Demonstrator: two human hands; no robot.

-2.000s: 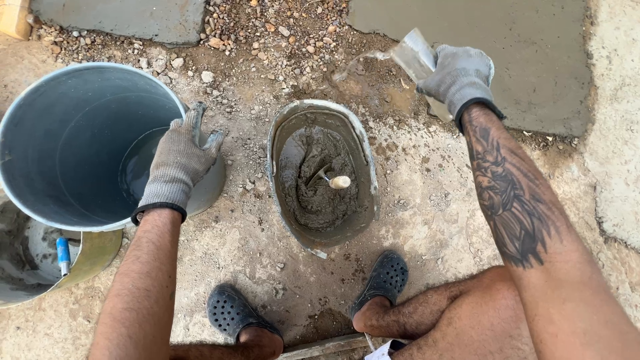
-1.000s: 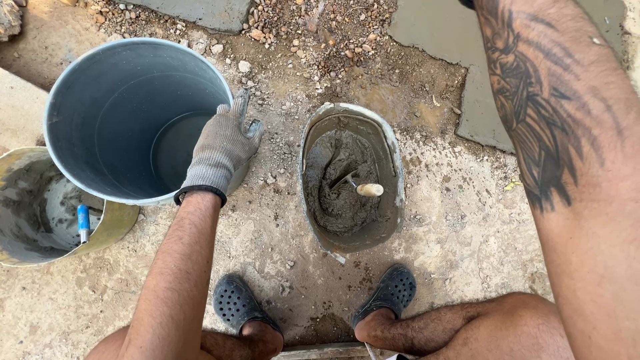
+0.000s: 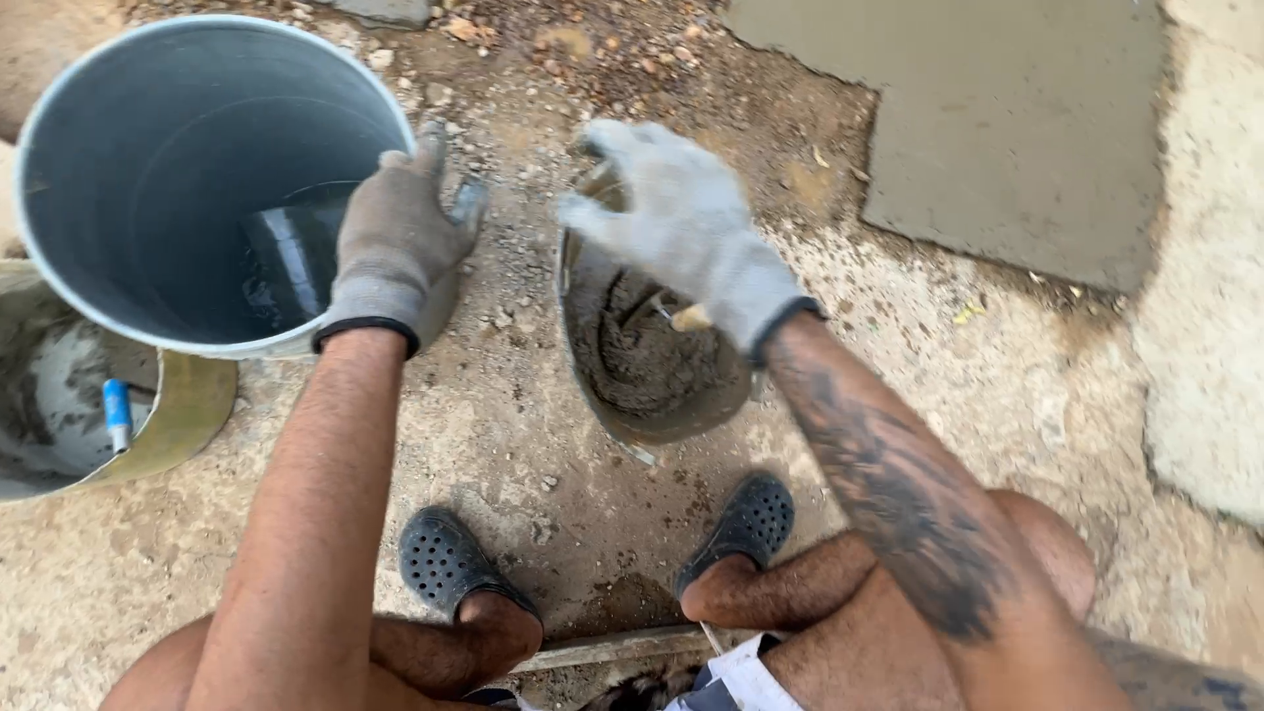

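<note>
My left hand, in a grey work glove, grips the near right rim of a large blue-grey bucket with liquid low inside. Its thumb stands apart. My right hand, gloved and blurred, is over the far part of an oval tub; its thumb and fingers are apart around the tub's far rim. Whether they touch it, I cannot tell. Nothing else shows in that hand. Wet mortar lies in the tub, with a tool's light handle sticking out, partly beside my right wrist.
A yellowish cut-down container with grey residue and a blue-handled tool stands at the left. Grey wet-looking slab lies at the upper right, gravel at the top. My clogs are near the tub.
Two seconds ago my right hand held a clear container at the upper right, with liquid coming off it. That hand has come back over the tub without it. My left hand stays on the bucket.
</note>
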